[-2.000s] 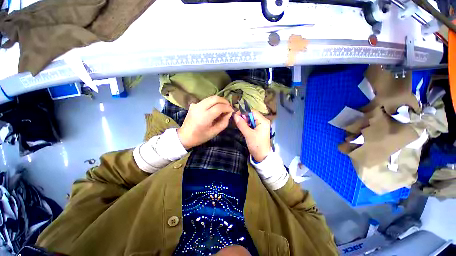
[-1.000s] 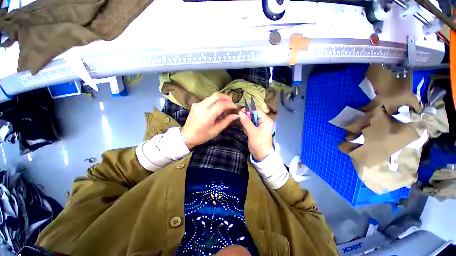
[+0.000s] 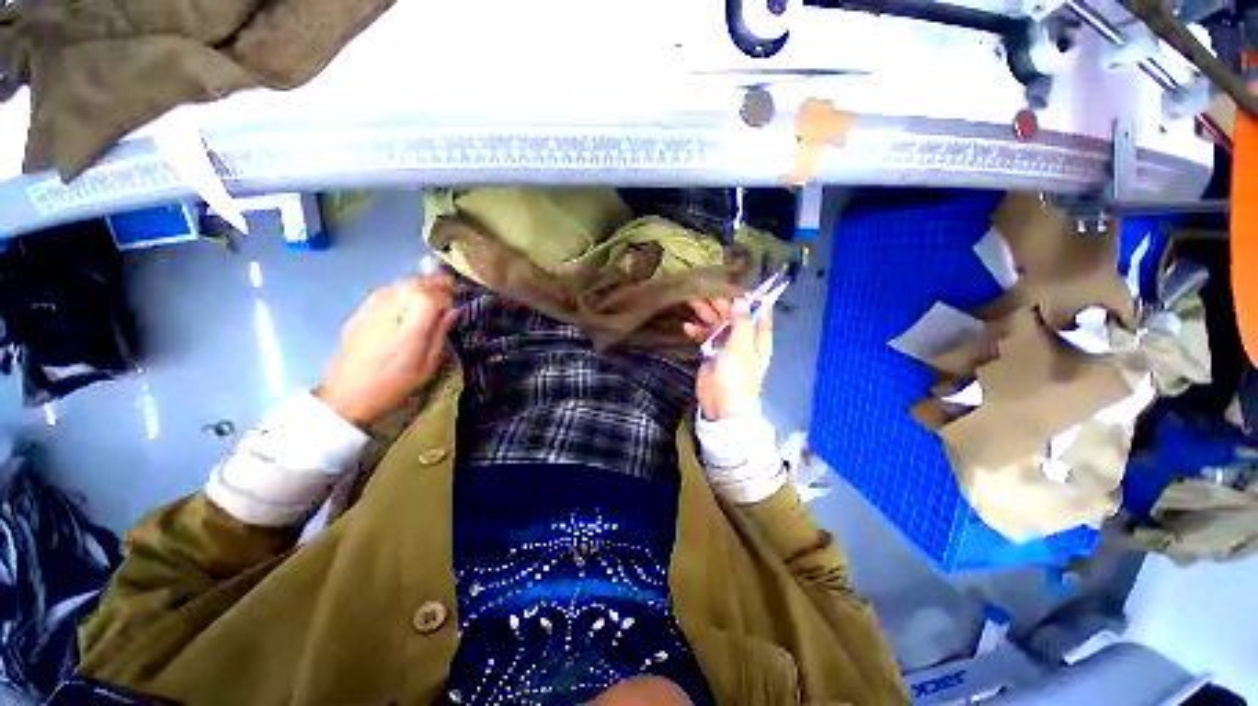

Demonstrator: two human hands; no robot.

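Observation:
My right hand (image 3: 735,361) holds small thread snips (image 3: 745,315) with blue and white parts, tips pointing up and right. My left hand (image 3: 393,348) is left of my lap, slightly blurred, its curled fingertips at the left end of a brown cloth piece (image 3: 628,317). This cloth spans between my hands over the plaid fabric on my lap and passes by my right fingers. Yellow-green cloth (image 3: 545,225) lies on my knees behind it, below the table edge. Whether anything tiny is between my fingers cannot be seen.
A white machine table (image 3: 552,145) with a ruler-marked edge crosses ahead. Brown cloth (image 3: 166,62) lies on its left. At right, a blue bin (image 3: 890,400) bears tan cut pieces (image 3: 1035,400) with white backing. An orange disc (image 3: 1244,235) is at far right.
My hands have moved apart, the left one out to the left. The brown cloth now stretches between them. The snips have tilted right and look less widely open.

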